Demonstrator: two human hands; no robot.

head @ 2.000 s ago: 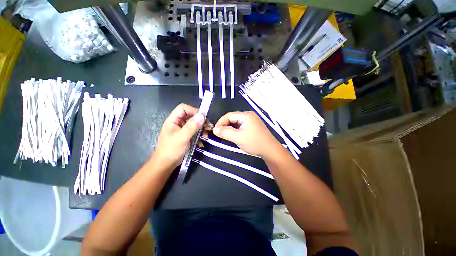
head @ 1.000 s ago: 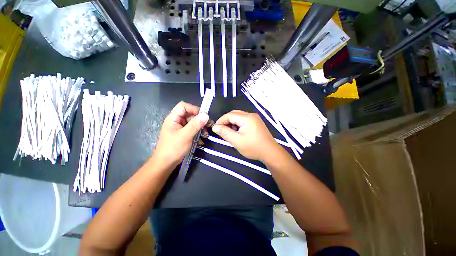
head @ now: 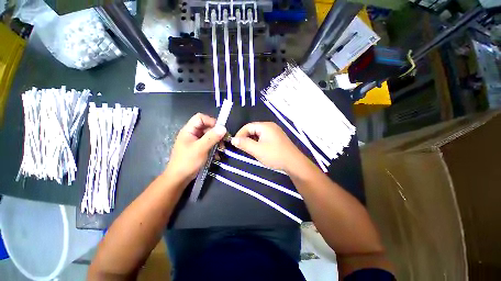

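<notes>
My left hand (head: 195,145) holds a narrow silver-grey metal bar (head: 224,112), tilted over the dark worktable. Three white cables (head: 258,194) run from the bar's right edge toward the lower right; the upper one passes under my right hand. My right hand (head: 263,144) has thumb and index finger pinched at the bar's edge, next to my left fingertips. What is between those fingertips is too small and hidden to tell for certain. Several cables (head: 227,66) with a white branched runner (head: 230,12) at their top ends lie in the lower mould.
A fanned stack of white cables (head: 310,115) lies at the right. Two white cable bundles (head: 55,134) (head: 110,156) lie at the left. The perforated machine bed (head: 187,82) and steel columns (head: 132,41) stand ahead. A clear bag (head: 90,44) is back left, a cardboard box (head: 417,192) right.
The hands and bar keep nearly the same pose, with the bar's lower end slightly shifted left. The whole view has moved slightly. Nothing has visibly been let go.
</notes>
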